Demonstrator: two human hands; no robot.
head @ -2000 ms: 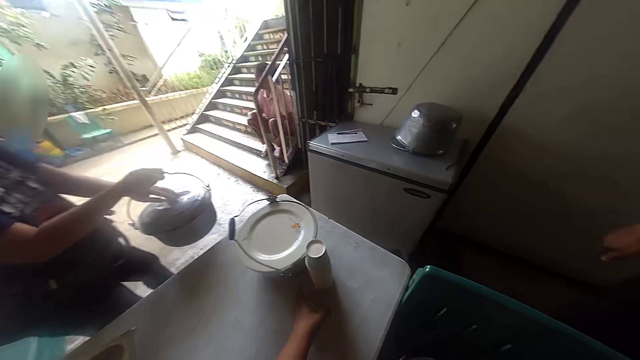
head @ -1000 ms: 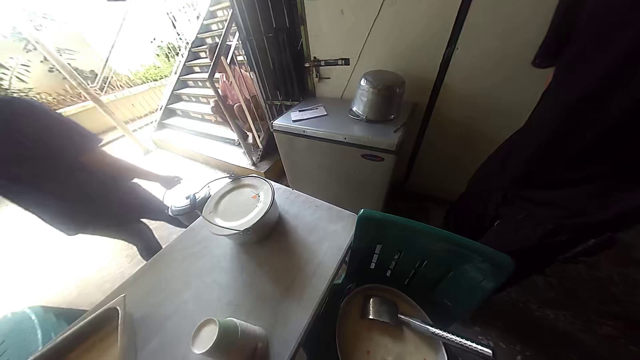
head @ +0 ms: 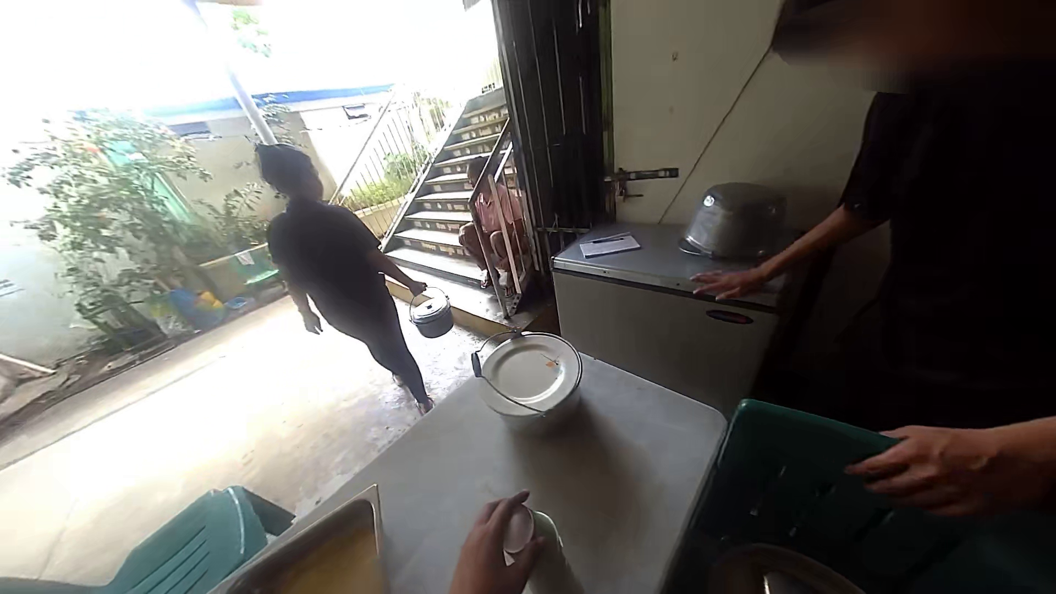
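Observation:
My left hand (head: 493, 546) comes in from the bottom edge of the head view, its thumb and fingers around the near-white end of a stack of pale cups (head: 554, 561). The stack is partly cut off by the frame. Beyond it on the grey table (head: 462, 462) stands a pale pail (head: 536, 422) with a wire handle, a white plate (head: 530, 373) with an orange mark lying over its top. A metal tray (head: 371, 528) with yellowish contents sits at the table's left edge. My right hand is not in view.
At right a person in dark clothes rests one hand (head: 734, 283) on a chest freezer (head: 660, 322) beside an upturned metal pot (head: 737, 221); their other hand (head: 949, 470) is over a green chair (head: 792, 478). Another person (head: 330, 256) outside carries a lidded pot (head: 431, 313). Someone sits on the stairs.
My left hand has come into view at the cups since one second ago. The person outside has moved farther from the table with the lidded pot. The right-hand person's hands now show.

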